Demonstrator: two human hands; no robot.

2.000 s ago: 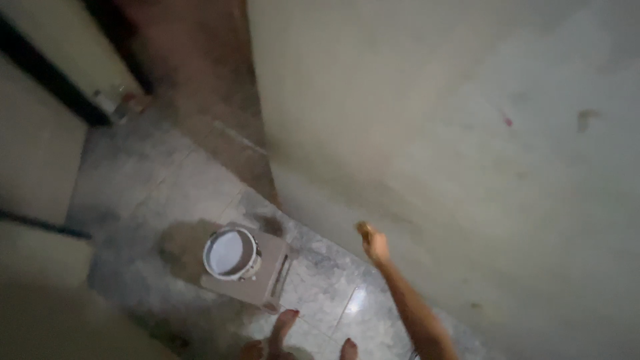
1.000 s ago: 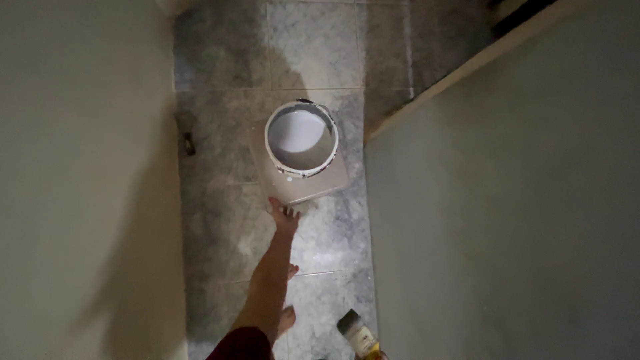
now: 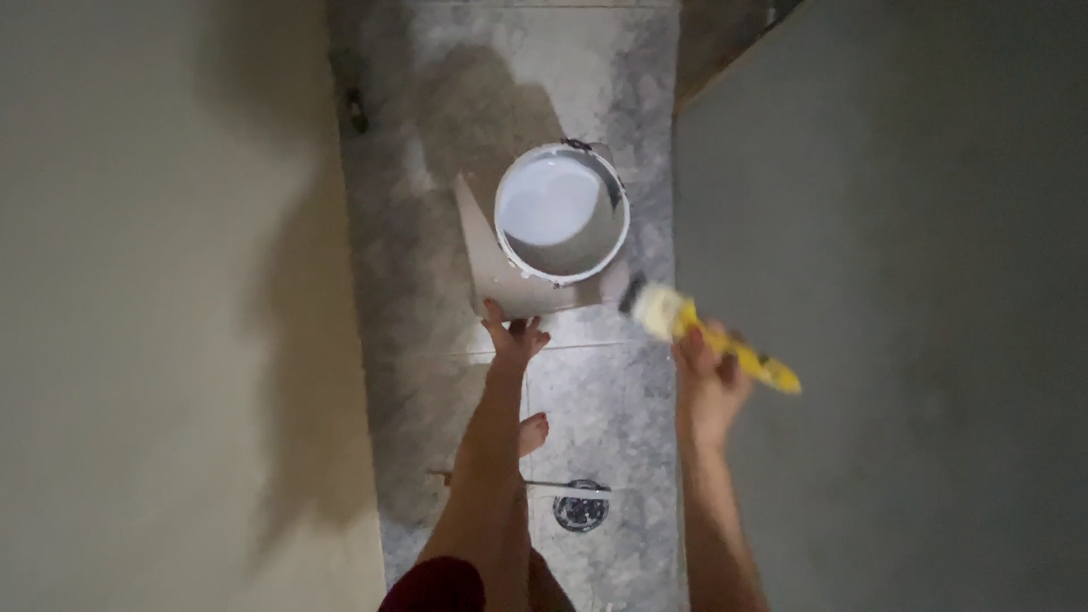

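Observation:
An open paint bucket (image 3: 544, 200) with white paint in it stands on a light stool (image 3: 510, 289), its rim smeared and spotted dark at the top. At the stool's near edge is my left hand (image 3: 515, 338), fingers spread, holding nothing; whether it touches the edge I cannot tell. To the right of the stool, my right hand (image 3: 712, 361) grips a paintbrush (image 3: 735, 348) by its yellow handle. The brush's pale head with dark bristle tips points up and left, near the bucket but outside it.
Walls rise on the left (image 3: 170, 297) and right (image 3: 892, 297) of a narrow tiled floor (image 3: 586, 399). A round drain cover (image 3: 581, 507) with a thin stick across it lies near my bare foot (image 3: 533, 433). A small dark object (image 3: 355, 110) lies by the left wall.
The right hand with the brush has come up from the bottom edge toward the bucket. My left hand stays at the stool's near edge. The view has swung since two seconds ago.

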